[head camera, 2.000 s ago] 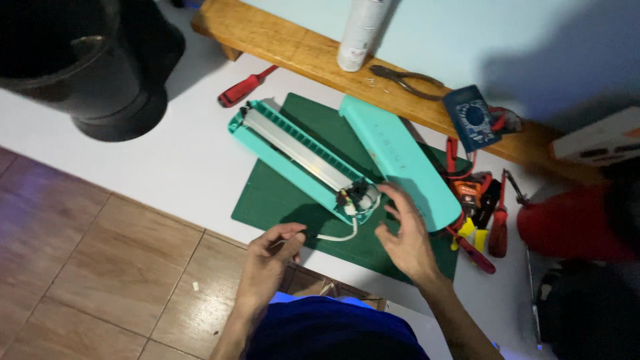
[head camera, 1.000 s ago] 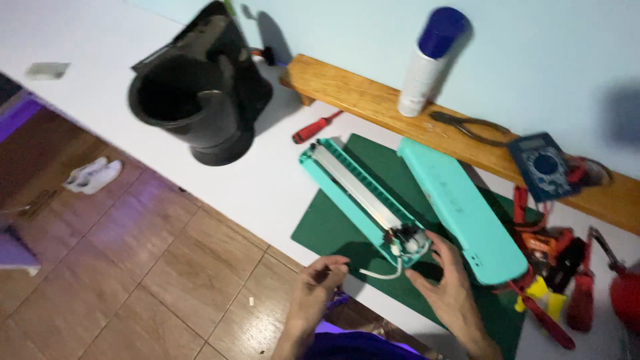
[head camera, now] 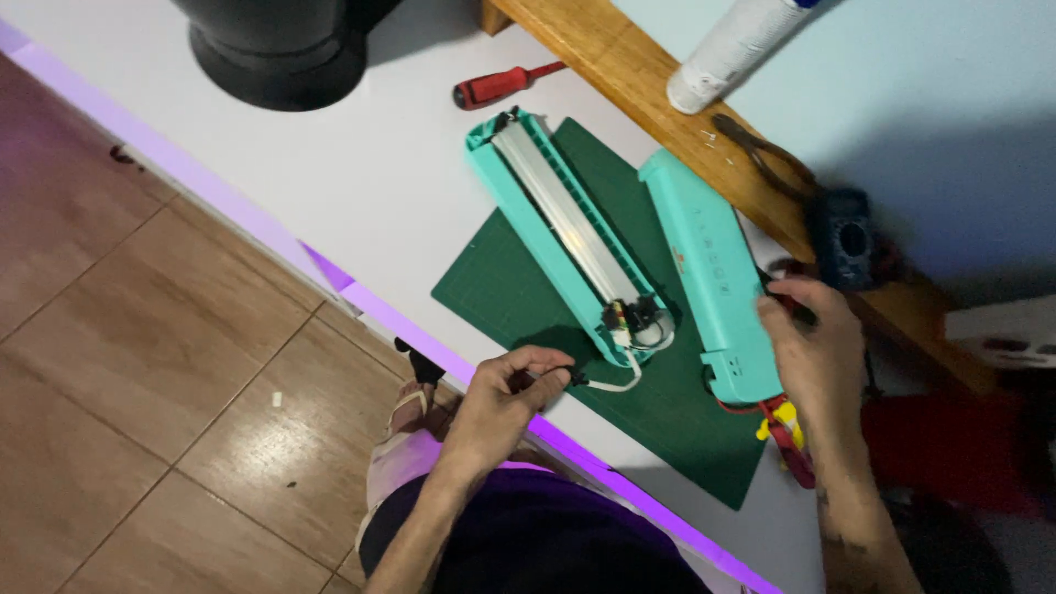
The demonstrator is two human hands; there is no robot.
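My left hand [head camera: 516, 396] pinches the dark end of a short white cable [head camera: 615, 384] at the table's front edge. That cable runs into an opened teal device housing [head camera: 540, 239], which lies on a green cutting mat [head camera: 495, 272] with a long metal part and small wired components showing. To its right lies the teal cover [head camera: 709, 272], bearing small symbols. My right hand [head camera: 813, 338] is beyond the cover's right side, fingers curled around something dark, perhaps a tool handle; blur and the fingers hide whether it is gripped.
A red screwdriver [head camera: 495, 87] lies above the mat. On the wooden shelf [head camera: 610, 49] are a spray can [head camera: 726, 58], pliers [head camera: 763, 157] and a multimeter [head camera: 846, 235]. A black container [head camera: 280, 58] stands at upper left. Red and yellow tools [head camera: 784, 433] lie beside the cover's lower end.
My right hand has moved from beside the housing's wired end to the far right side of the cover. My left hand stays at the cable end. The view has shifted.
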